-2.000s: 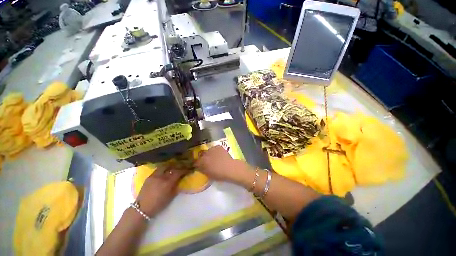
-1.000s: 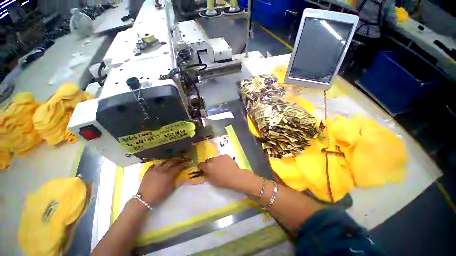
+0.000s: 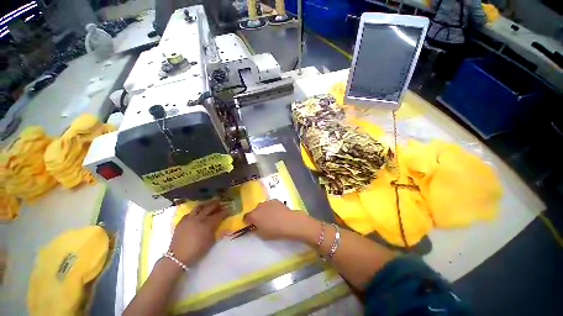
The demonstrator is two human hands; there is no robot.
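Note:
A yellow cut panel [image 3: 252, 196] lies on the white placement template [image 3: 247, 259] under the machine head. My left hand [image 3: 199, 229] rests flat on the panel's left part, fingers towards the needle area. A label [image 3: 227, 202] shows partly just past its fingertips. My right hand [image 3: 273, 220] is at the panel's right lower edge, fingers curled around dark thread snips [image 3: 243, 231], whose tips point left over the panel's near edge. The sewing machine [image 3: 173, 145] stands over the panel's far side and hides the needle area.
The label stack [image 3: 342, 148] lies right of the machine on yellow panels [image 3: 463, 185]. A tablet [image 3: 386, 62] stands behind it. The finished pile [image 3: 65, 268] is at left, with yellow bundles [image 3: 68, 154] beyond. A blue bin [image 3: 494, 95] and a person [image 3: 449, 21] are at back right.
My right hand has shifted slightly down, and the snips now point over the panel's near edge. More of the panel shows between my hands. My left hand has stayed on the panel.

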